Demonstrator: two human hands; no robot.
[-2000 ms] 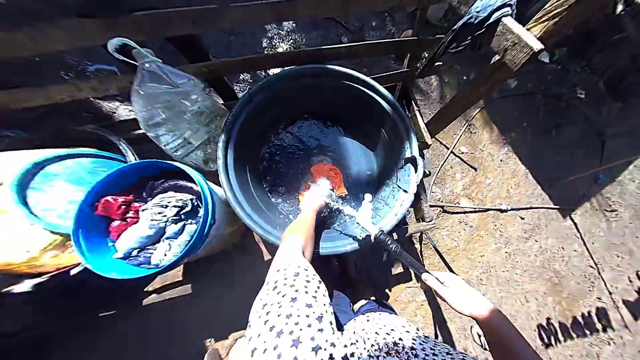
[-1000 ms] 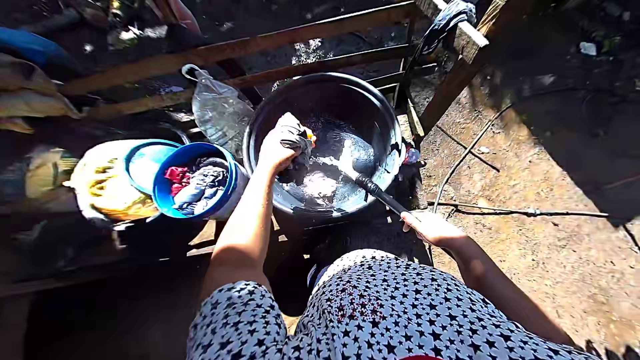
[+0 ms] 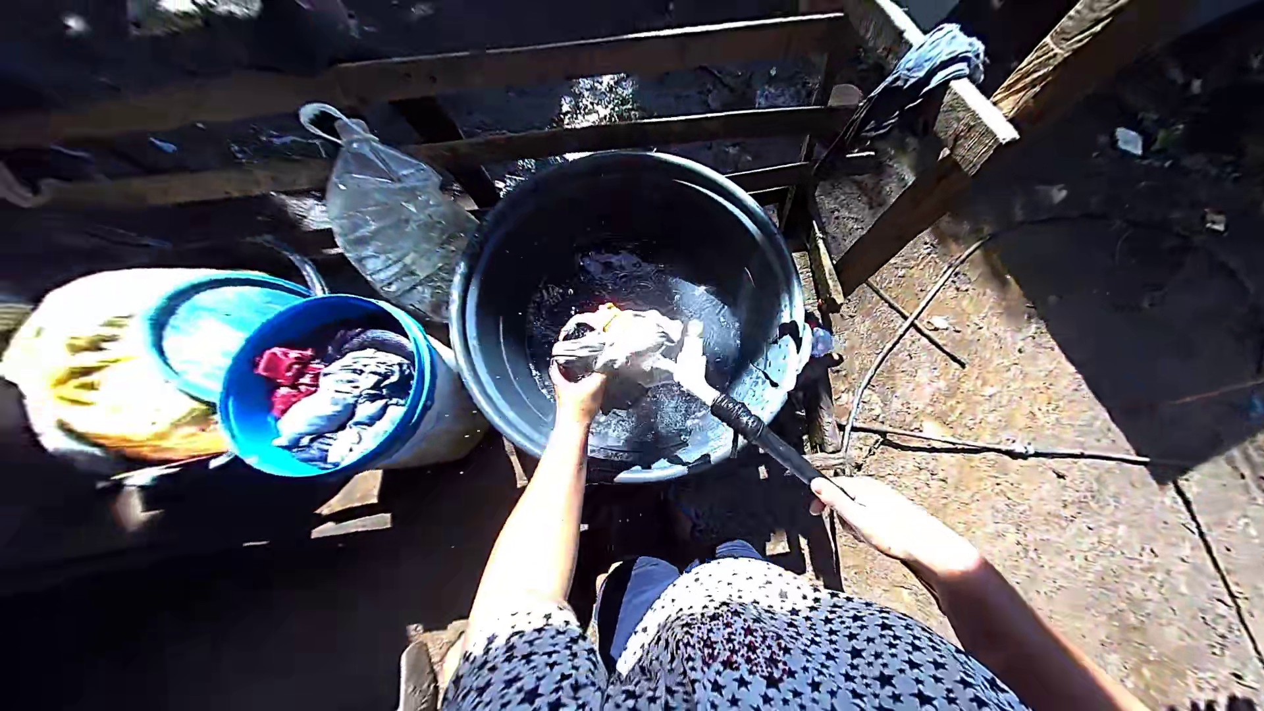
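Note:
Inside a large black plastic tub (image 3: pixel 632 183), my left hand (image 3: pixel 580 387) grips a bunched wet light-coloured cloth (image 3: pixel 632 341) with a small orange patch. My right hand (image 3: pixel 857 506), outside the tub's lower right rim, is closed around a black hose (image 3: pixel 780 449). The hose has a white end (image 3: pixel 694 367) that lies over the tub, close against the cloth; glare hides whether they touch. Wet, shiny water (image 3: pixel 681 425) shows in the bottom of the tub, below the cloth.
Left of the tub stands a blue-rimmed bucket (image 3: pixel 427 395) holding red and grey clothes (image 3: pixel 355 395), beside a blue lid (image 3: pixel 222 321) and a pale sack (image 3: pixel 99 365). A clear plastic bottle (image 3: pixel 390 207) leans near wooden rails (image 3: pixel 592 59). A cloth (image 3: pixel 933 64) hangs on the post at upper right.
The orange cloth seen in the tub two seconds ago is largely out of sight; my left hand now holds a light bunched cloth. My right hand stays on the hose.

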